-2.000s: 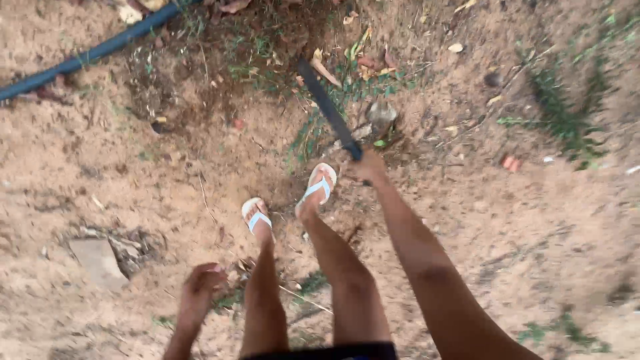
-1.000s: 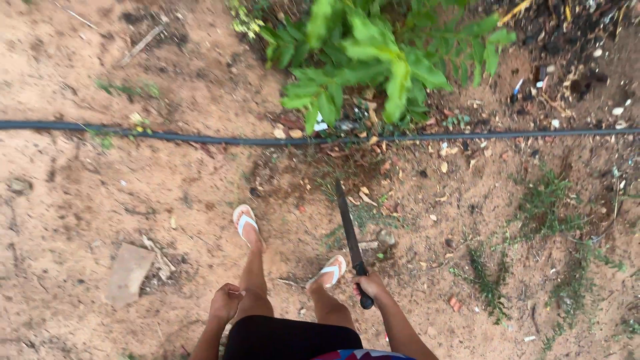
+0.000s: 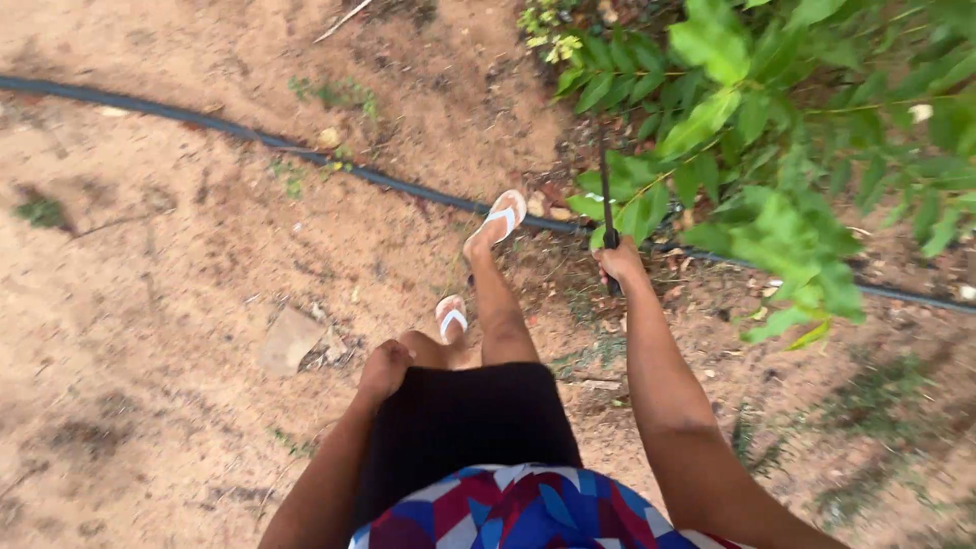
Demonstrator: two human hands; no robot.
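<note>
My right hand (image 3: 621, 263) is closed around the black handle of a machete (image 3: 605, 183), whose long dark blade points away from me beside the leaves of a green shrub (image 3: 709, 114). Whether the blade touches the leaves I cannot tell. My left hand (image 3: 385, 370) hangs by my left thigh with its fingers curled, and nothing shows in it. On my feet are white flip-flops; the right flip-flop (image 3: 505, 216) is at the black hose (image 3: 389, 181), and the left flip-flop (image 3: 451, 318) is farther back on the soil.
The hose crosses the sandy ground from the left edge to the right, passing under the shrub. A flat stone slab (image 3: 290, 341) lies left of my legs. Low weeds (image 3: 877, 396) grow at the right, and a dry stick (image 3: 343, 20) lies at the top.
I have stepped forward, my right foot now at the hose. The machete in my right hand has moved forward to the shrub. The view has shifted, showing more of the shrub.
</note>
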